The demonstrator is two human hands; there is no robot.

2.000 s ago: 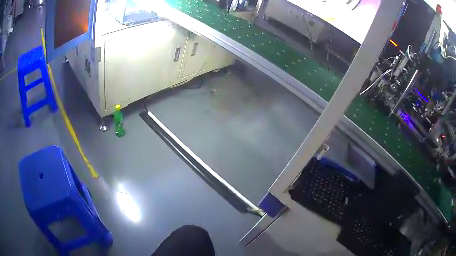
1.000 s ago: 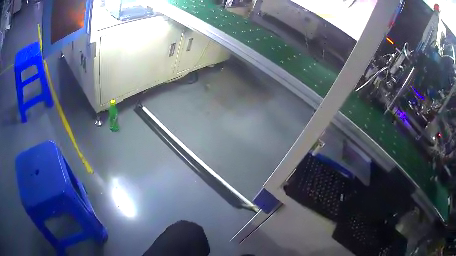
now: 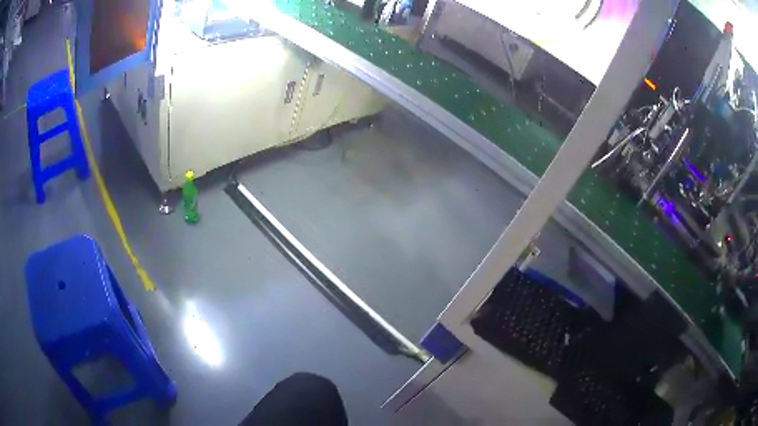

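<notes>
Neither of my hands is in the picture. The black keyboard (image 3: 532, 320) lies at the lower right, beside the thick pale frame post (image 3: 557, 179) that crosses the view diagonally. A second dark textured block (image 3: 611, 391) lies next to it. A blue-white panel (image 3: 592, 287) stands behind the keyboard. The green conveyor belt (image 3: 490, 116) with rows of pale dots runs from the top middle down to the right, passing behind the post. The assembly mechanism (image 3: 665, 166), dense with metal parts and wires, glows purple-blue at the right.
A cream cabinet (image 3: 233, 104) stands at the upper left, a green bottle (image 3: 190, 200) by its foot. Two blue stools (image 3: 71, 283) stand at the left near a yellow floor line (image 3: 112, 212). A long bar (image 3: 316, 262) lies on the floor. A dark rounded shape, perhaps my knee, shows at the bottom.
The view has shifted slightly. The dark rounded shape at the bottom has shifted a little with it. No object has visibly been moved.
</notes>
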